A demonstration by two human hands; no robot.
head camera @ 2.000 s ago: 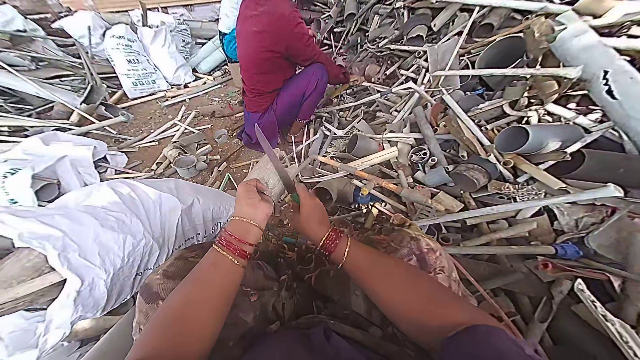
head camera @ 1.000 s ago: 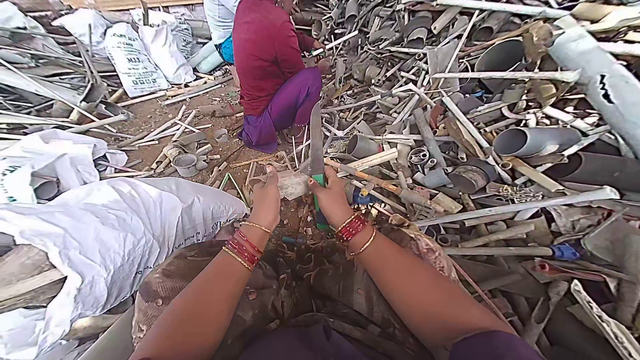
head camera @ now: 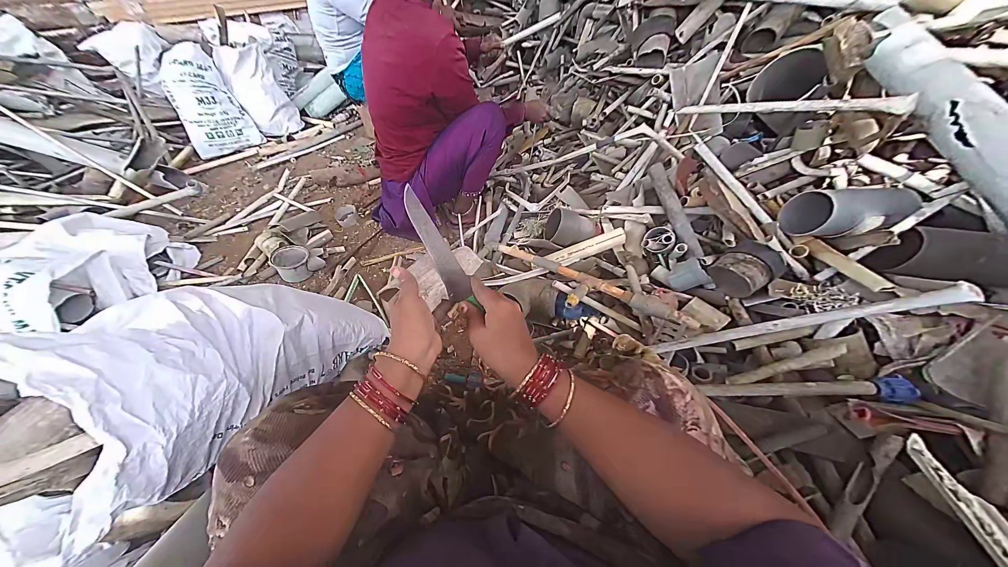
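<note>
My right hand (head camera: 498, 324) is closed around the green handle of a large knife (head camera: 435, 244). The metal blade points up and to the left, passing in front of a pale, worn pipe piece (head camera: 425, 285). My left hand (head camera: 413, 324) is at the left end of this piece, thumb upward; its fingers are partly hidden, and it seems to grip the piece. Whether the blade touches the piece cannot be told. Both wrists carry red and gold bangles.
A person in a maroon top (head camera: 413, 87) squats just ahead, beside another person in light clothing. Scrap plastic pipes (head camera: 850, 211) are heaped ahead and right. A filled white sack (head camera: 197, 354) lies close on the left; more printed sacks (head camera: 209, 102) stand behind it.
The knife stood nearly upright one second ago; now it leans left across the pipe piece. The person ahead has moved their arms.
</note>
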